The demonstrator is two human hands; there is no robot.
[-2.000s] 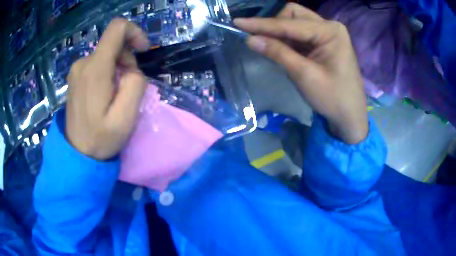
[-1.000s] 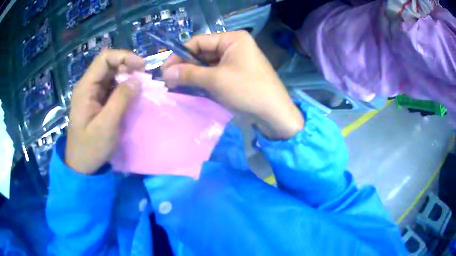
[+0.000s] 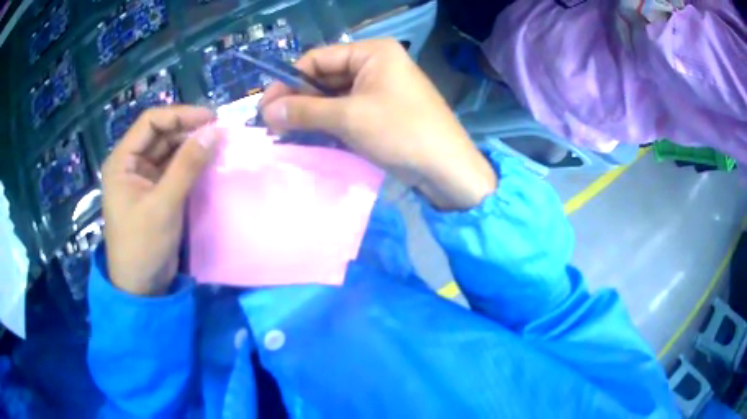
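Note:
My left hand point(image 3: 151, 192) pinches the upper left corner of a pink sheet point(image 3: 278, 221) between thumb and fingers. The sheet hangs in front of my blue smock, and glare whitens its top part. My right hand point(image 3: 381, 114) is at the sheet's upper edge and holds dark tweezers point(image 3: 282, 72), which point up and left. Its thumb is close to the edge; whether it also grips the sheet cannot be told. No small piece can be made out. Circuit boards point(image 3: 131, 30) lie in rows in a clear tray point(image 3: 184, 33) behind the hands.
A person in a purple-pink smock point(image 3: 573, 74) is at the upper right. Grey floor with a yellow line point(image 3: 602, 190), a green object point(image 3: 694, 155) and pale stools point(image 3: 721, 335) show at the right. A white sheet point(image 3: 11, 266) is at the left edge.
The right hand has come from above the tray down to the pink sheet's edge with the tweezers. The sheet is now spread flatter. The view has shifted, showing more floor at the right.

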